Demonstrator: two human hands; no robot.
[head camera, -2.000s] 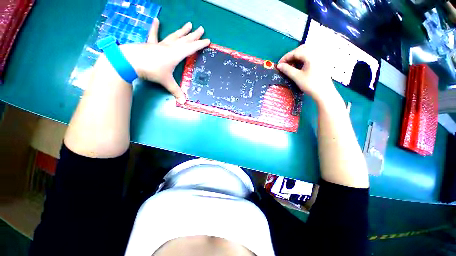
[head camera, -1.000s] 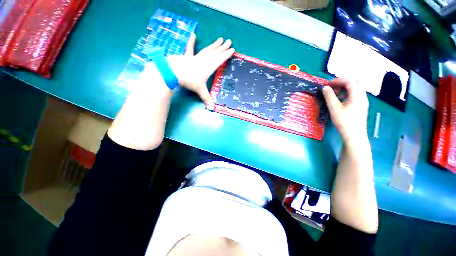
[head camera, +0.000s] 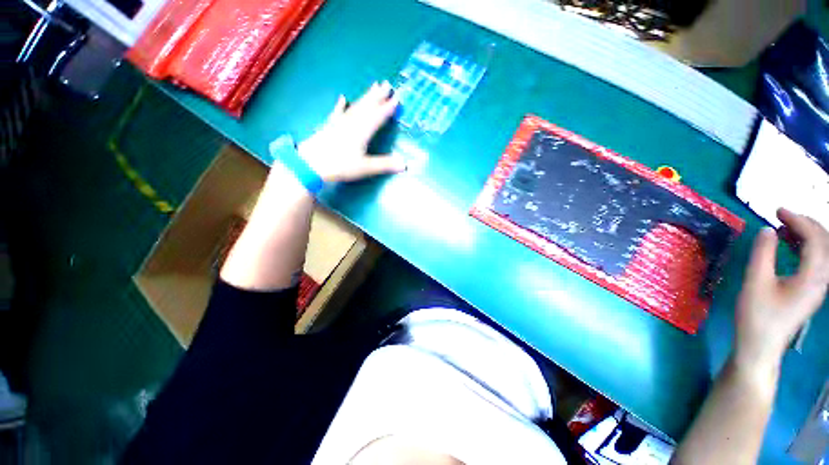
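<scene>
A black circuit board (head camera: 582, 200), dotted with components, lies flat on a red bubble bag (head camera: 666, 272) on the green bench. A small orange-yellow round thing (head camera: 668, 173) is at its upper edge. My left hand (head camera: 353, 141), with a blue wrist strap (head camera: 296, 164), is left of the board, fingers spread, beside blue squares on a clear sheet (head camera: 439, 88). It touches neither board nor bag. My right hand (head camera: 784, 281) is off the bag's right end, thumb and forefinger apart, with nothing visible in it.
Red bubble bags (head camera: 223, 50) lie at the bench's left end. A white backing sheet (head camera: 784, 173) and glossy black sheets (head camera: 802, 86) are at the upper right. An open brown carton (head camera: 195, 241) stands on the floor at left. Another carton with white-and-black sheets (head camera: 627, 442) is below.
My left hand has left the board's left end and moved left, near the blue squares. My right hand has let go of the board's right end and moved off it. The view has shifted left.
</scene>
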